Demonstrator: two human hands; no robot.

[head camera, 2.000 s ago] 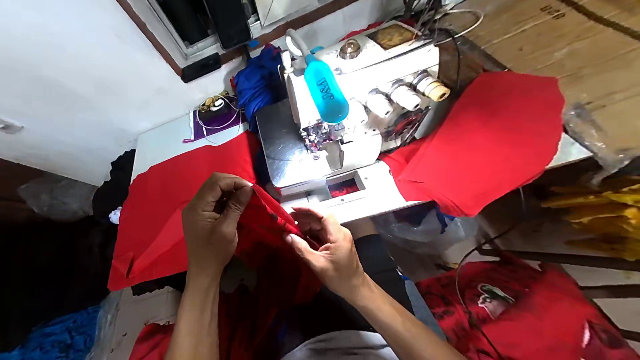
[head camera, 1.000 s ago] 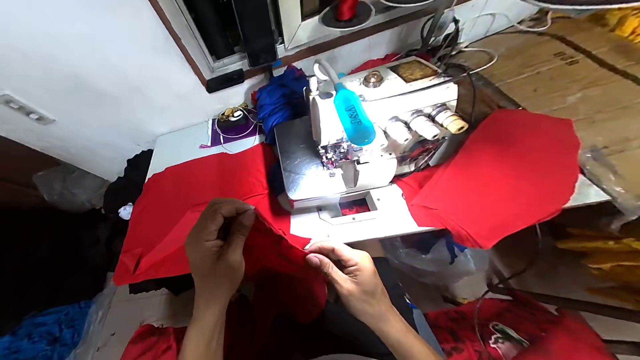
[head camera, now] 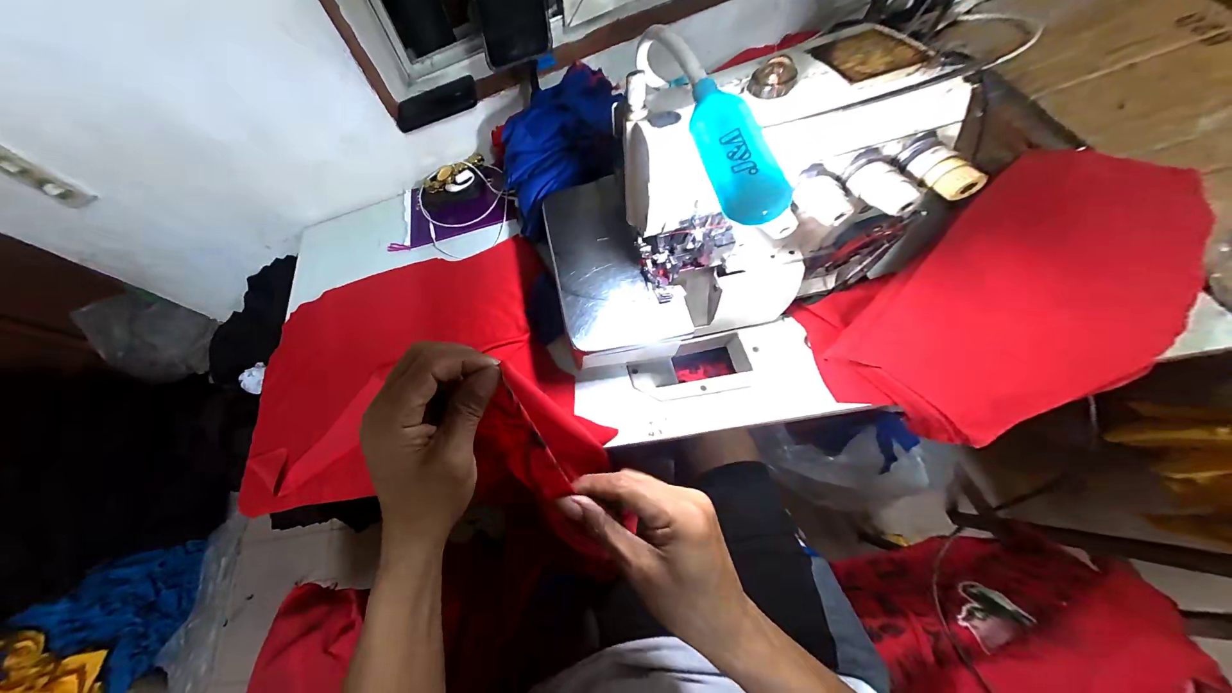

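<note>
My left hand (head camera: 423, 433) pinches the upper end of a seamed edge on a piece of red fabric (head camera: 544, 438). Lower and to the right, my right hand (head camera: 664, 539) grips the same edge between thumb and fingers. The edge runs taut between both hands, and the rest of the piece hangs over my lap. Beyond my hands stands a white overlock sewing machine (head camera: 712, 164) with a lit blue lamp (head camera: 741, 159). Its needle area (head camera: 674, 260) holds no fabric that I can see. Red fabric pieces lie left (head camera: 385, 318) and right (head camera: 1039, 289) of the machine.
A blue cloth bundle (head camera: 558, 135) sits behind the machine's metal plate (head camera: 611, 279). A purple item (head camera: 452, 217) with a white cord is at the table's back left. Below the table are a plastic bag (head camera: 847, 472), red printed fabric (head camera: 1020, 616) and blue cloth (head camera: 125, 597).
Two seconds ago my hands held a bunched, folded part of the red fabric close together; now the edge is stretched straight between them, with my right hand lower. The view has shifted.
</note>
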